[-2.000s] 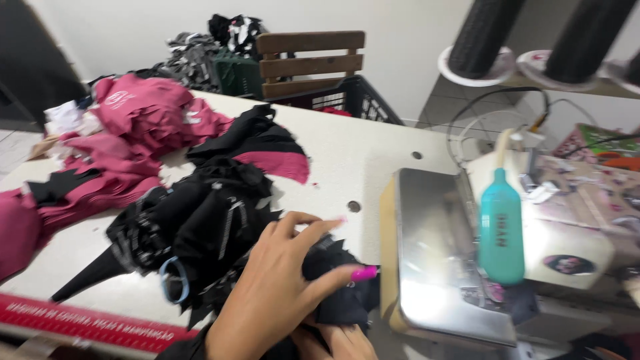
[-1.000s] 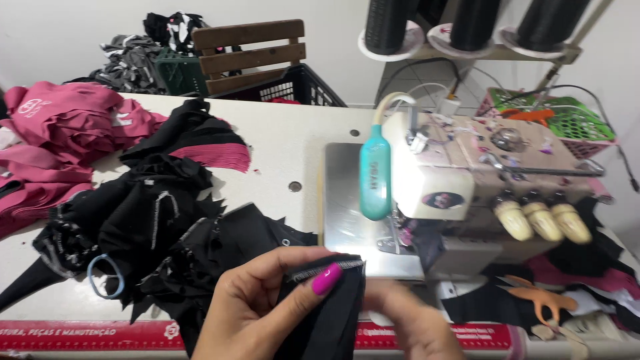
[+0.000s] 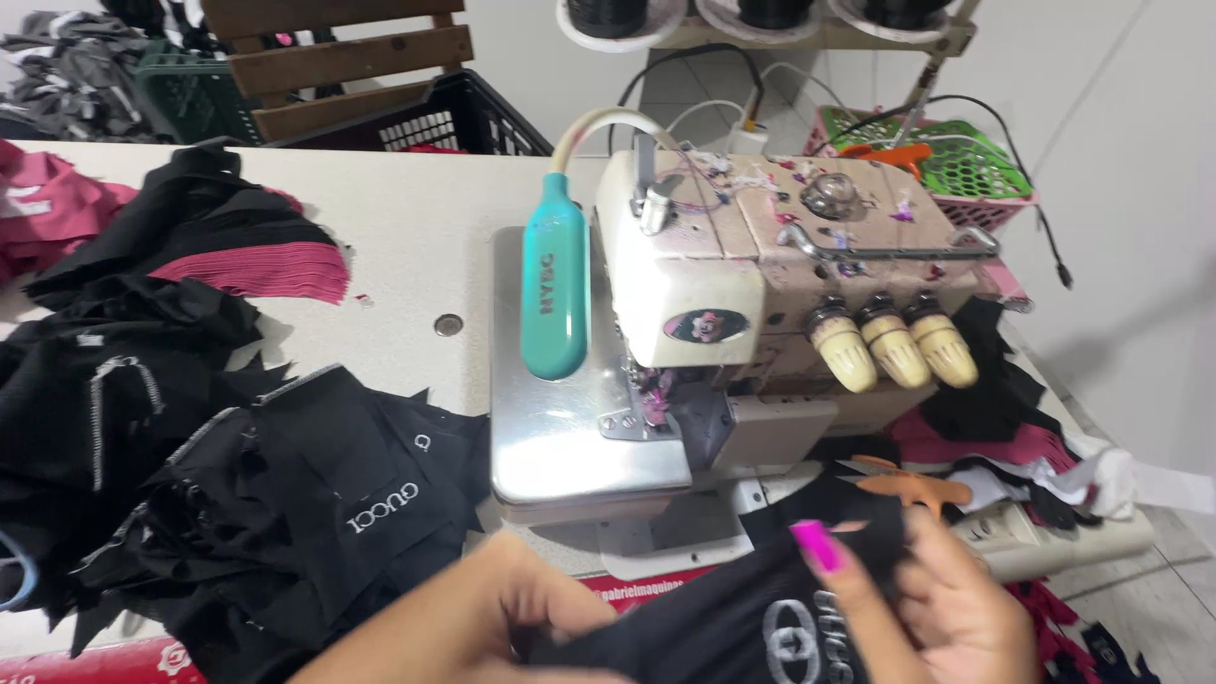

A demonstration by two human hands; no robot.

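A piece of black fabric with white lettering [image 3: 712, 608] is stretched between my two hands at the lower edge of the view. My left hand [image 3: 503, 608] grips its left end, slightly blurred. My right hand [image 3: 921, 608], with a bright pink thumbnail, pinches the right end. Just beyond them stands an overlock sewing machine [image 3: 684, 313] with a polished metal bed plate [image 3: 570, 446]; a teal lamp [image 3: 556, 285] on a bent neck hangs over that plate. To the left lies a heap of black fabric pieces [image 3: 323, 475], some with white stitching.
Stacked black and pink pieces [image 3: 256, 271] and pink fabric [image 3: 57, 204] lie at the left. Orange-handled scissors [image 3: 912, 487] rest on fabric right of the machine. Behind stand a black crate [image 3: 465, 114], a wooden chair [image 3: 351, 71] and a pink and green basket [image 3: 969, 171].
Two seconds ago my hands were at the black heap left of the machine. Now the black piece is spread between both hands, farther right, its white lettering showing. The view has shifted right.
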